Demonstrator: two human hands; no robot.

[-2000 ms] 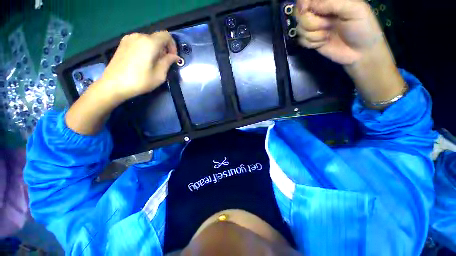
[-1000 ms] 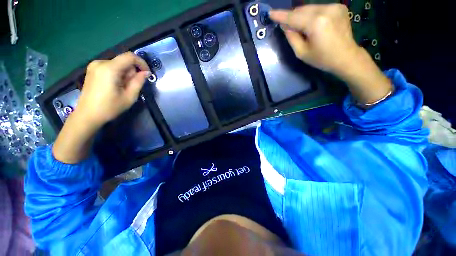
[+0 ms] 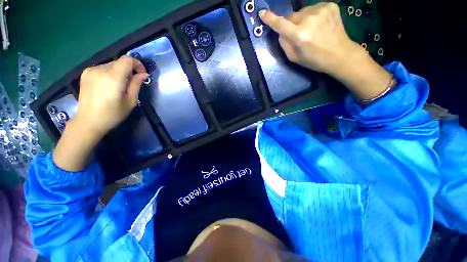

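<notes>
A black tray [image 3: 219, 126] holds several dark, shiny phone back covers side by side, tilted in the view. My left hand [image 3: 110, 92] is over the left part, pinching a small gold lens ring [image 3: 147, 80] beside the camera area of a silver-blue cover [image 3: 179, 97]. My right hand [image 3: 312, 38] holds nothing visible. Its index fingertip touches the camera area of the rightmost cover [image 3: 281, 71], between two gold rings [image 3: 249, 6]. The cover [image 3: 225, 77] between the hands shows several dark lens discs [image 3: 204, 38]. My left hand hides part of another cover.
Clear lens carrier sheets [image 3: 25, 112] with dark dots lie on the green mat [image 3: 56, 30] at the left. Loose gold rings [image 3: 359, 12] lie on the mat at the right. Blue cloth [image 3: 453, 174] shows at the right edge, and pink cloth [image 3: 15, 225] at the left.
The tray has shifted left in view. My right hand has moved from blurred motion above the rightmost cover to touching its camera area. My left hand still holds the ring.
</notes>
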